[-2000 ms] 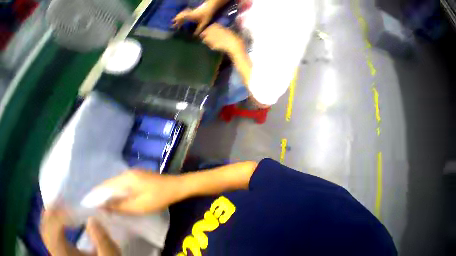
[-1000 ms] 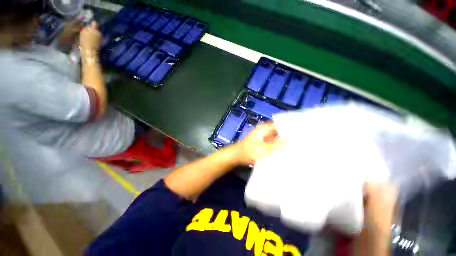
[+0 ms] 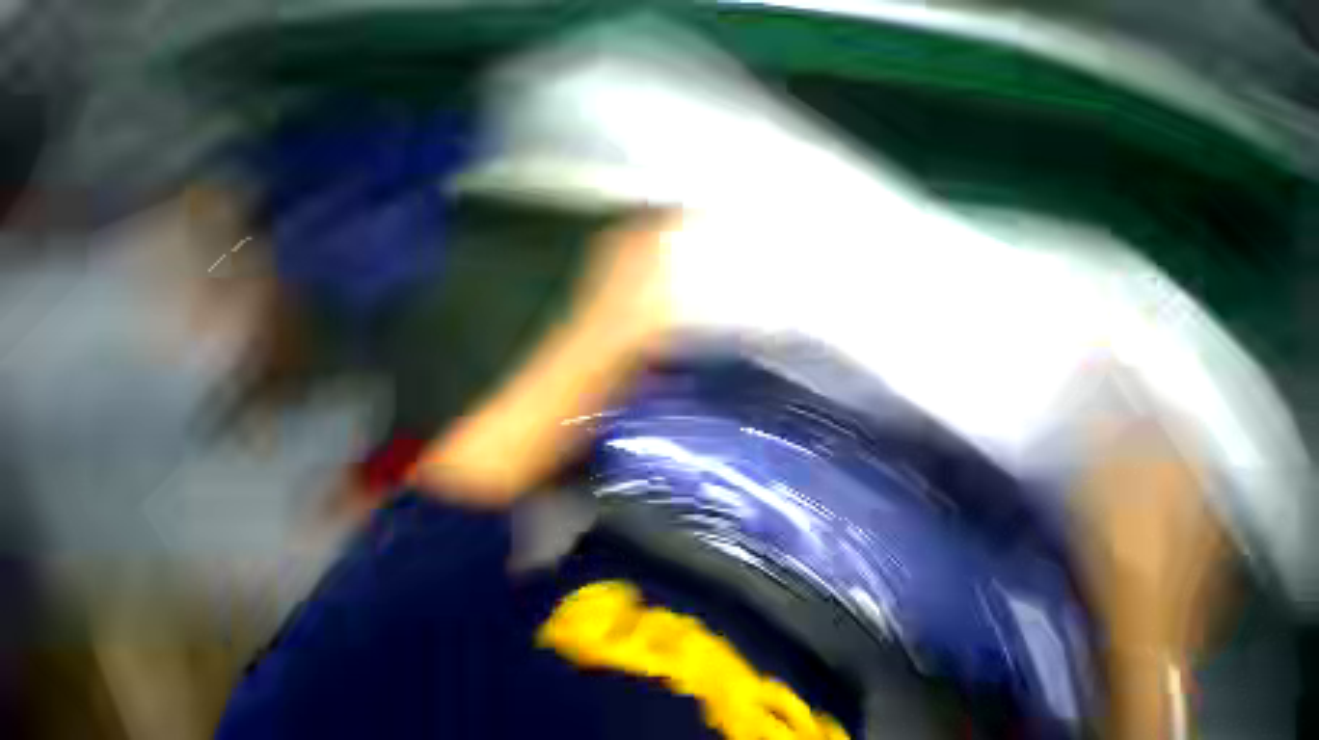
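Note:
The frame is strongly blurred. A large white foam sheet (image 3: pixel 882 275) stretches between my two hands, over the far part of a tray. Blue phone cases (image 3: pixel 810 506) show as a smeared, shiny blue area in the tray below the sheet's near edge. My left hand (image 3: pixel 651 260) is at the sheet's left end, its fingers hidden by blur and the white sheet. My right hand (image 3: pixel 1143 448) is at the sheet's right end, also blurred, with its fingertips unclear.
Another tray of blue cases (image 3: pixel 362 203) lies on the dark green bench (image 3: pixel 506 275) at the left. A person in a grey top (image 3: pixel 130 390) sits at the left, near a red stool (image 3: pixel 391 466). A green curved surface (image 3: pixel 1042 145) runs along the back.
The white sheet, bunched near my body before, is now spread out and farther back over the tray. My left hand has moved forward and left. The near cases are more uncovered.

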